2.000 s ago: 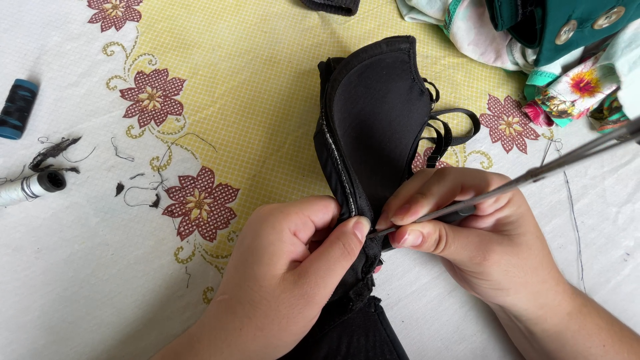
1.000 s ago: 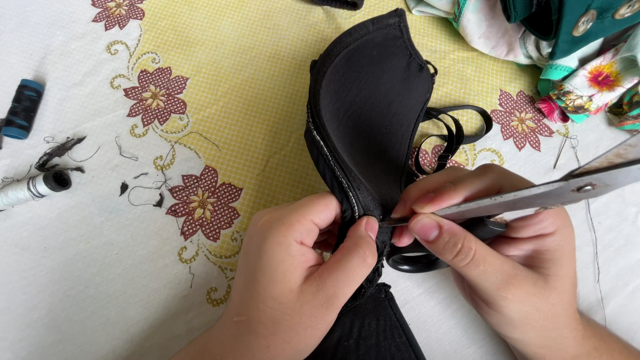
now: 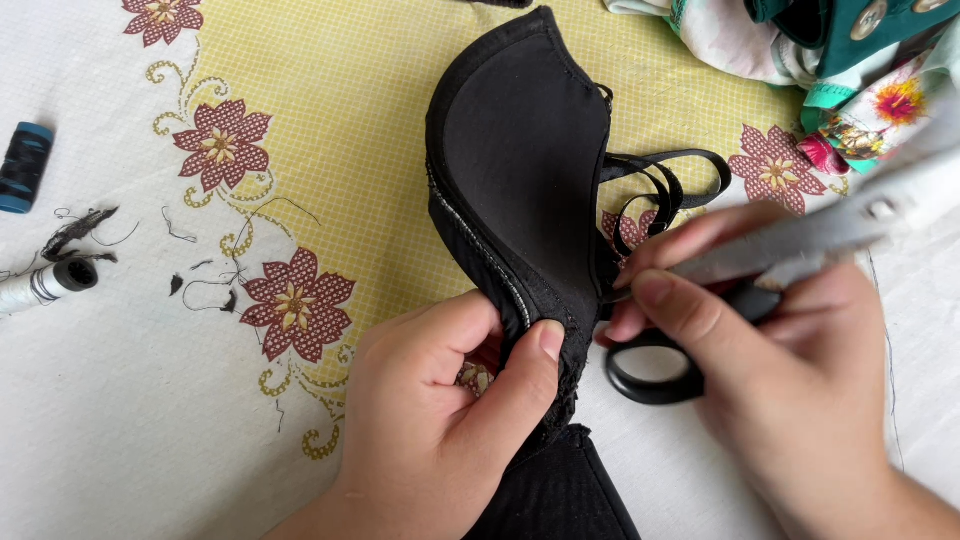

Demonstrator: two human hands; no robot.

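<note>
A black bra (image 3: pixel 525 150) with a padded cup lies in the middle, its thin straps looped to the right. Pale stitching runs along the seam below the cup's edge. My left hand (image 3: pixel 457 397) pinches the lower end of that seam between thumb and forefinger. Right of the cup, my right hand (image 3: pixel 757 352) holds scissors (image 3: pixel 780 244) with a black handle, their metal blades pointing up and right, blurred. The fingertips of my right hand are pinched close to the cup's edge; a small dark tip shows at them, too unclear to name.
A spool of black thread (image 3: pixel 25 166) and a spool of white thread (image 3: pixel 49 285) lie on the left, with black thread scraps (image 3: pixel 79 231) nearby. Floral and green garments (image 3: pixel 825 71) are heaped at the upper right. A printed tablecloth (image 3: pixel 360 165) lies under everything.
My right hand has moved right, away from my left thumb and the seam, with the scissors still in it. My left hand keeps its pinch on the bra.
</note>
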